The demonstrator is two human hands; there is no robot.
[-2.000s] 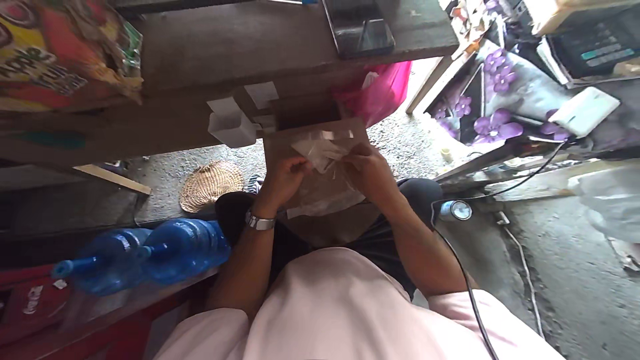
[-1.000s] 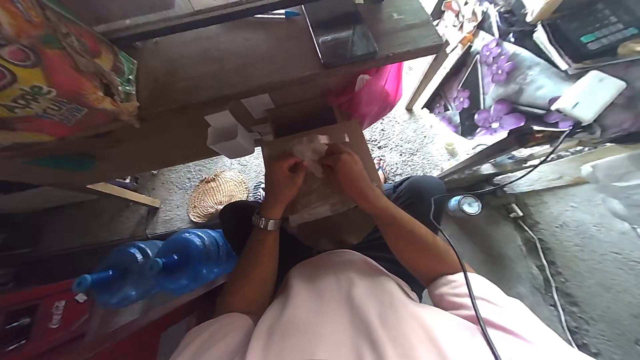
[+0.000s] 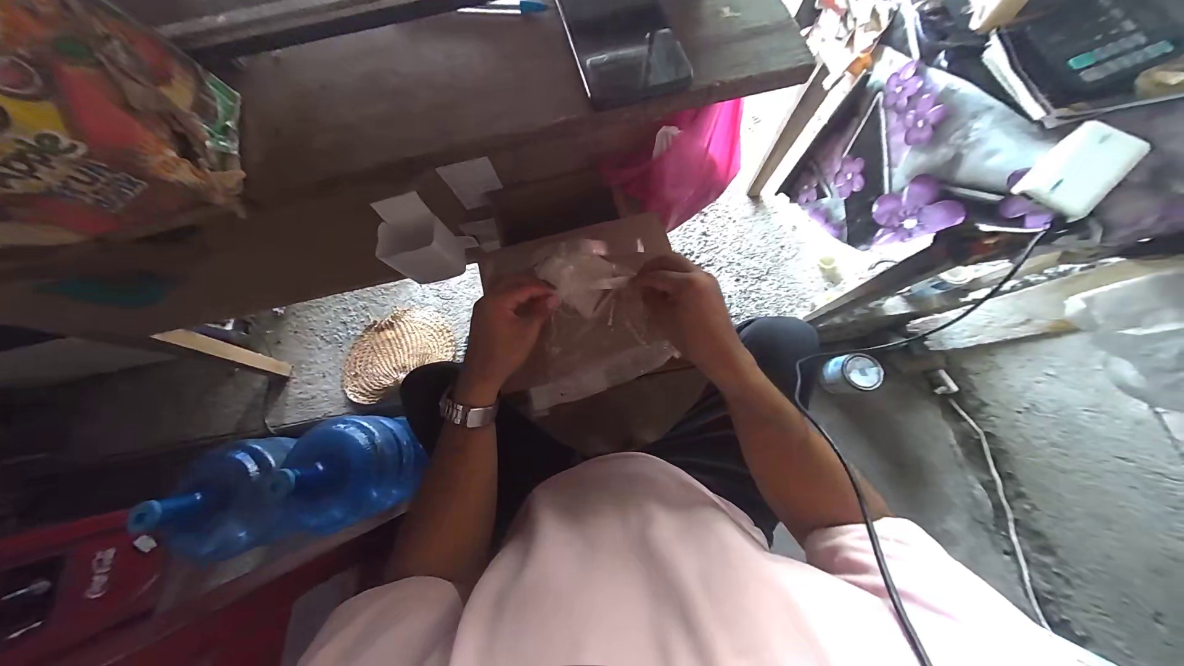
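Observation:
A cardboard box (image 3: 564, 356) lies at my lap, against the wooden table. Over it, crumpled clear plastic film (image 3: 585, 282) is stretched between my hands. My left hand (image 3: 509, 319), with a metal watch on its wrist, pinches the film's left side between thumb and fingers. My right hand (image 3: 686, 305) grips its right side with bent fingers. A strip of clear plastic or tape (image 3: 601, 375) shows along the box's near edge. A small open white paper box (image 3: 421, 245) stands just beyond my left hand, at the table's side.
A dark smartphone (image 3: 624, 51) lies on the wooden table (image 3: 398, 92). Behind my right hand hangs a pink plastic bag (image 3: 698, 166). Blue water jugs (image 3: 351, 472) rest at lower left, below a woven fan (image 3: 400, 356). A can (image 3: 853, 373) and a black cable (image 3: 837, 458) are at right.
My hands have stayed over the cardboard box with the film between them. The film's folds have shifted. The view has moved slightly.

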